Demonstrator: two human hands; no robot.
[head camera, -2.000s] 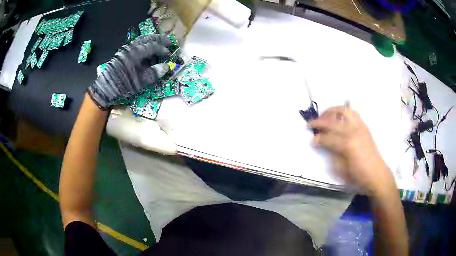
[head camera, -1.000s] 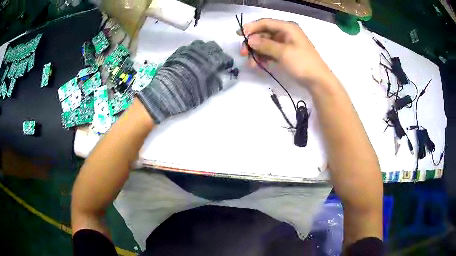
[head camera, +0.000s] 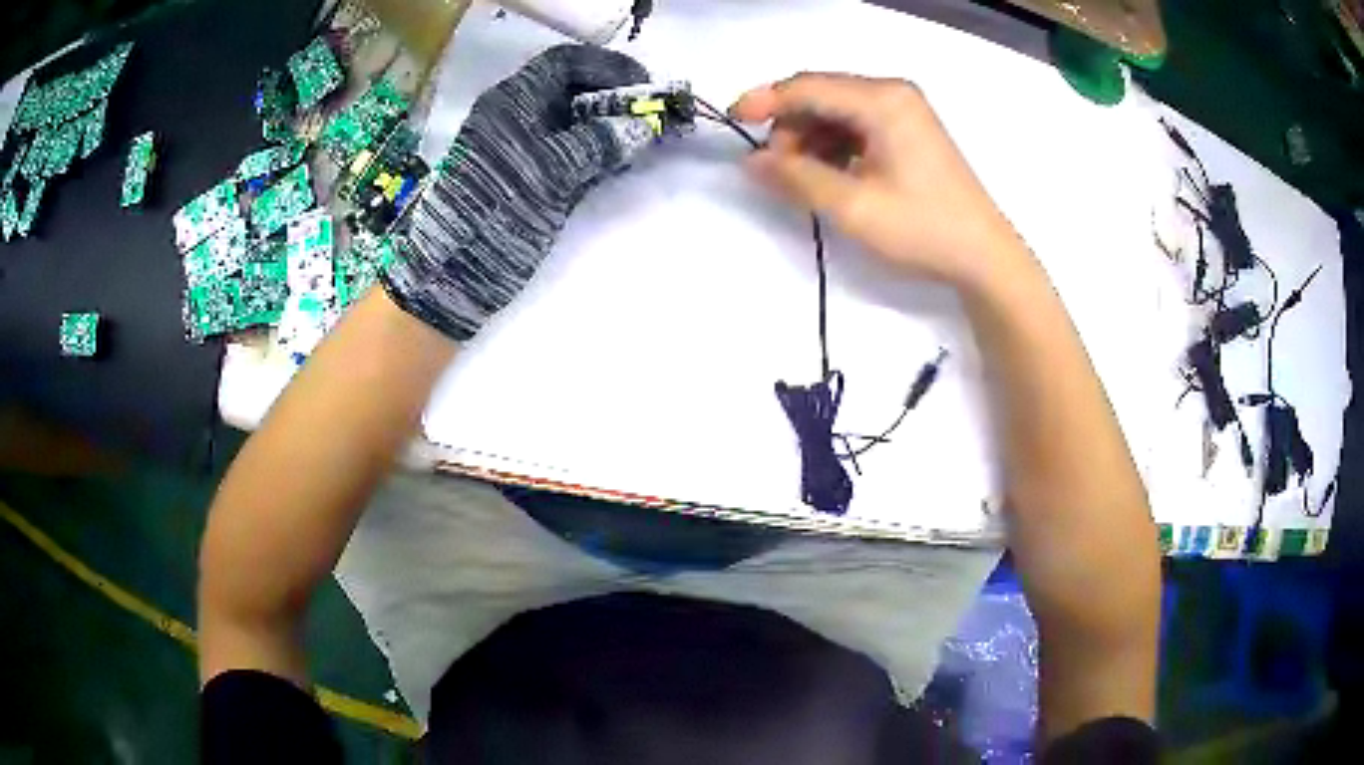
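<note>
My left hand (head camera: 516, 180), in a grey-black knit glove, holds a small circuit board (head camera: 646, 114) with yellow and dark parts showing, above the upper middle of the white surface. My bare right hand (head camera: 860, 165) pinches the split end of a black cord (head camera: 820, 299) between thumb and forefinger. The thin lead tails reach the board's right edge; whether they touch it cannot be told. The cord hangs down to its folded bundle (head camera: 815, 444) near the front edge, with the barrel plug (head camera: 928, 374) pointing up right.
A pile of green boards (head camera: 247, 254) lies left of my gloved hand. More boards (head camera: 68, 127) lie on the black mat. Several black cords (head camera: 1234, 321) lie at the far right. A white cylinder (head camera: 561, 12) and a green round base (head camera: 1092, 72) stand at the back.
My left hand has come from the board pile to the middle with a board. My right hand has brought the cord's split end up to it. The bundle has shifted towards the front edge.
</note>
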